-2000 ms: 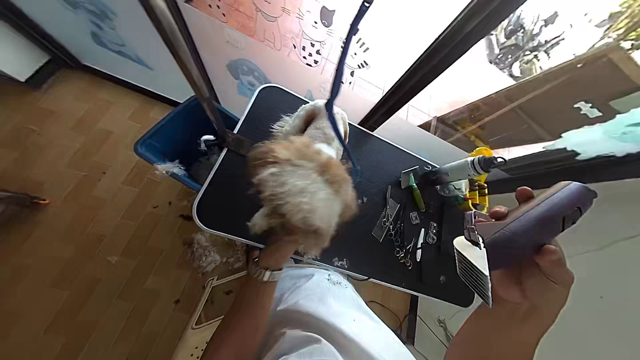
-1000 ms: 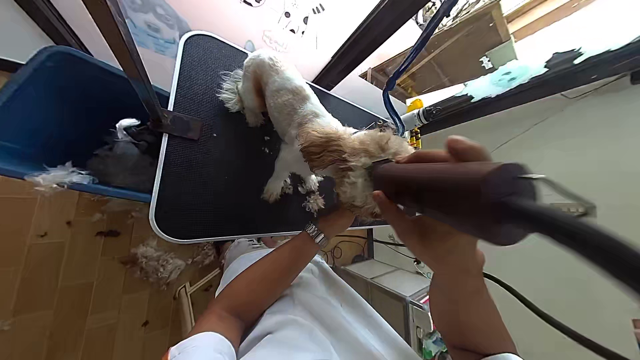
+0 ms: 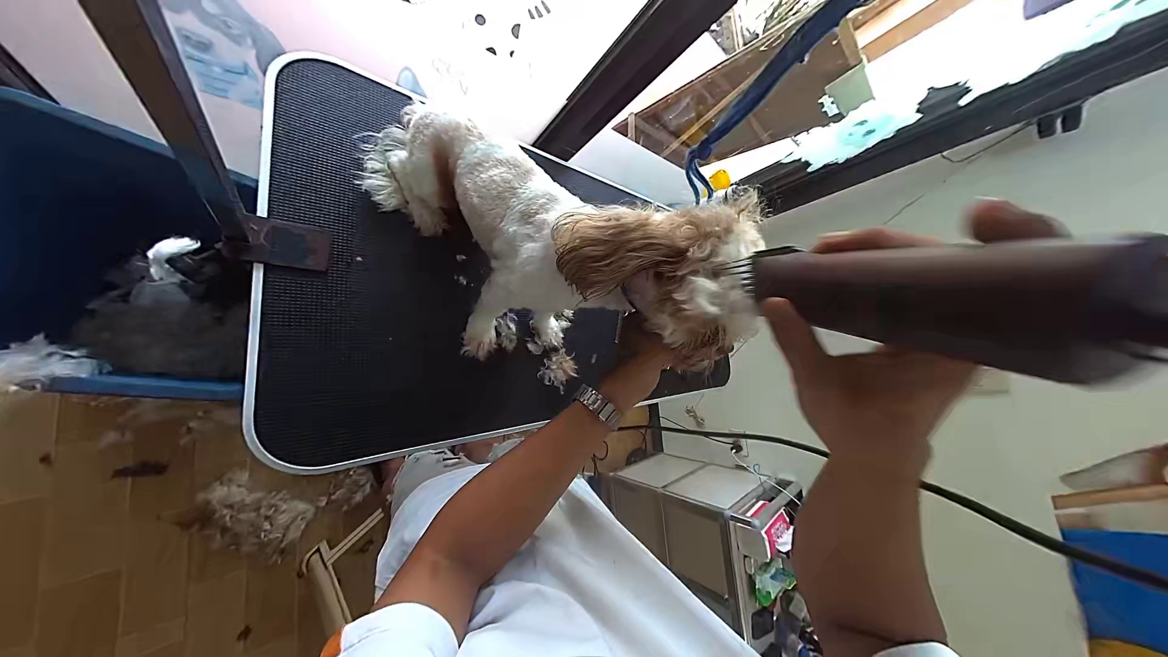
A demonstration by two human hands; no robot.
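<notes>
A white and tan long-eared dog (image 3: 529, 196) stands on the black grooming table (image 3: 365, 383), its body clipped short and its head fur longer. Under the dog's muzzle, my left hand (image 3: 650, 351) holds the lower head; its fingers are partly hidden by fur. My right hand (image 3: 858, 374) grips an electric hair clipper (image 3: 949, 297), with the comb end against the fur of the dog's head. Loose tufts of cut hair (image 3: 557, 368) lie on the table by the front paws.
A metal post is clamped to the table's left edge, beside a blue bin (image 3: 146, 388) holding cut hair. A blue cord (image 3: 757, 87) hangs above the dog's head. The clipper's cable (image 3: 1004, 520) runs at lower right. A drawer cabinet (image 3: 693, 520) stands below; hair (image 3: 255, 516) litters the floor.
Two seconds ago the clipper was held off to the right, away from the dog; now it touches the head fur. The dog's head has turned to the right side. The view has shifted considerably.
</notes>
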